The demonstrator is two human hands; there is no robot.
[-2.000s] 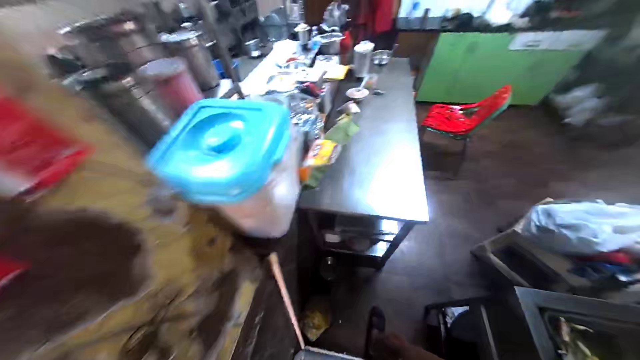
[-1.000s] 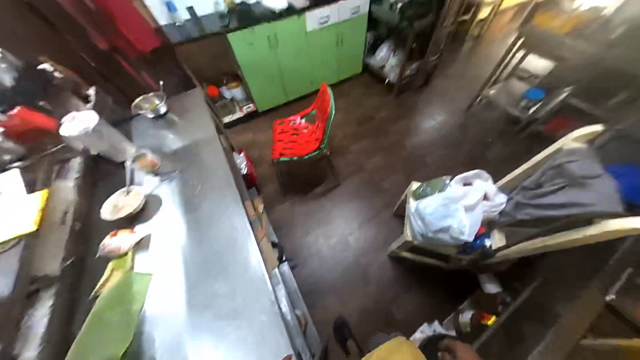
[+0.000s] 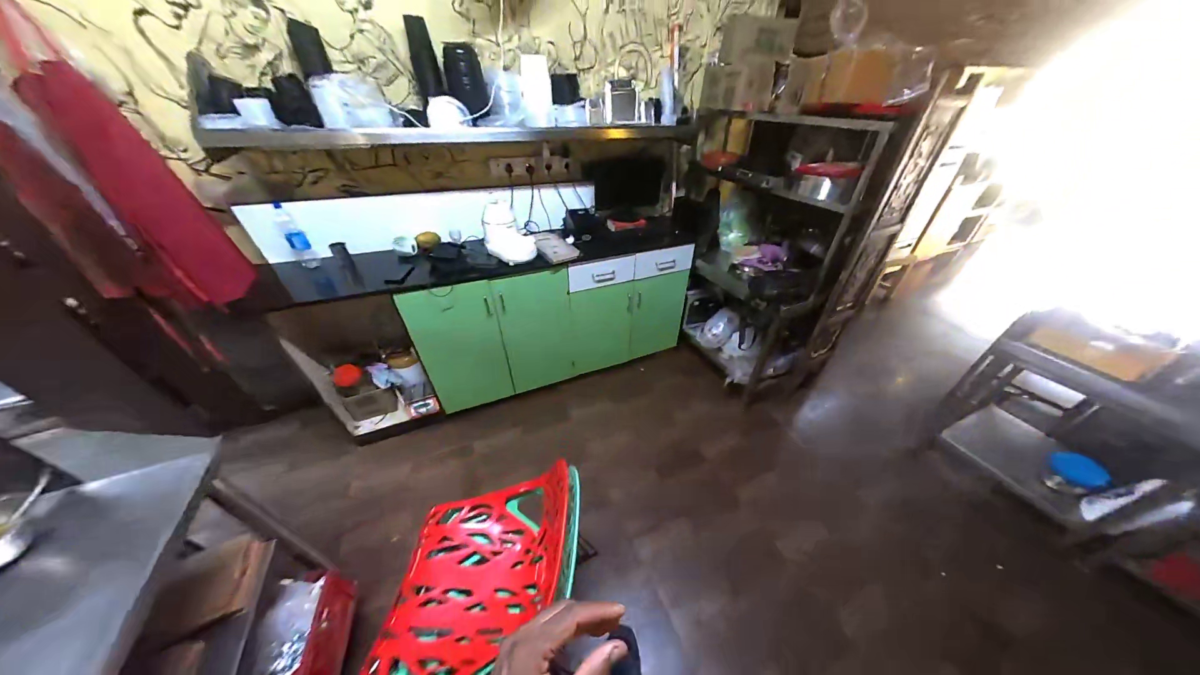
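Observation:
My left hand (image 3: 562,639) shows at the bottom middle edge, its finger and thumb curved with a gap between them. No held thing is visible in it. Just behind the fingers is a dark shape, too cut off to name. Beside the hand, on its left, stands a red and green openwork plastic chair (image 3: 473,567), its lower part out of frame; whether the hand touches it I cannot tell. My right hand is out of view.
Green cabinets (image 3: 539,328) carry a black counter with a white appliance (image 3: 506,234). A steel table (image 3: 103,534) is at lower left, with a red crate (image 3: 328,619) beside it. Metal shelves (image 3: 867,159) stand at back right, and a low metal rack (image 3: 1008,441) at right.
The view has swung far to the right and come nearer the green cabinets. The red chair is now close at the bottom. The left hand now shows beside it.

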